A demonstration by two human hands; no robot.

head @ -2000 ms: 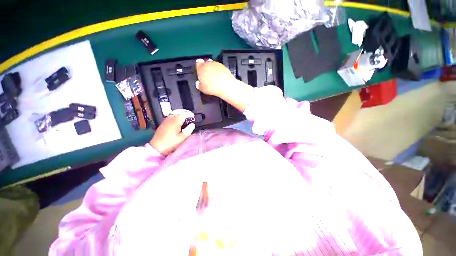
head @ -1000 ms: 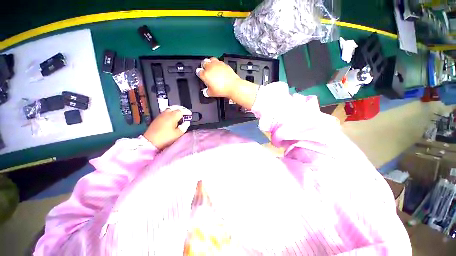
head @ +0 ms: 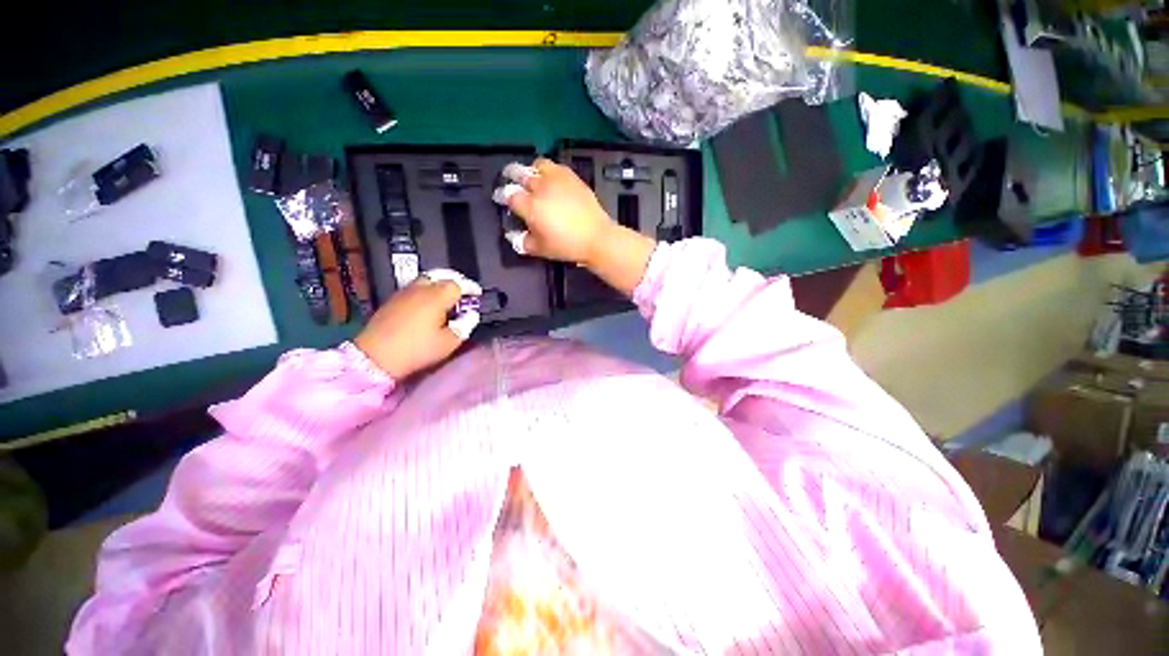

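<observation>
A black foam insert tray (head: pixel 427 218) lies in front of me, with a second tray (head: pixel 647 192) touching it on the right. A long narrow black part with a pale label (head: pixel 399 231) sits in the left tray's side slot. My left hand (head: pixel 417 327), with white finger cots, has its fingertips on a small black module (head: pixel 472 305) at the tray's near edge. My right hand (head: pixel 554 215), also with finger cots, is over the left tray's right side, fingers bent down at the foam. Its fingers hide what lies under them.
Orange-brown strips (head: pixel 336 276) and a small clear bag (head: pixel 312 212) lie left of the trays. A white sheet (head: pixel 218 308) carries small black modules. Behind are a large clear bag (head: pixel 699 71) and a loose module (head: pixel 369 103). Foam cover sheets (head: pixel 769 173) and a white carton (head: pixel 865 221) are right.
The view has shifted slightly. My left hand stays at the tray's near edge. My right hand stays over the left tray's right side, its fingers slightly changed in pose.
</observation>
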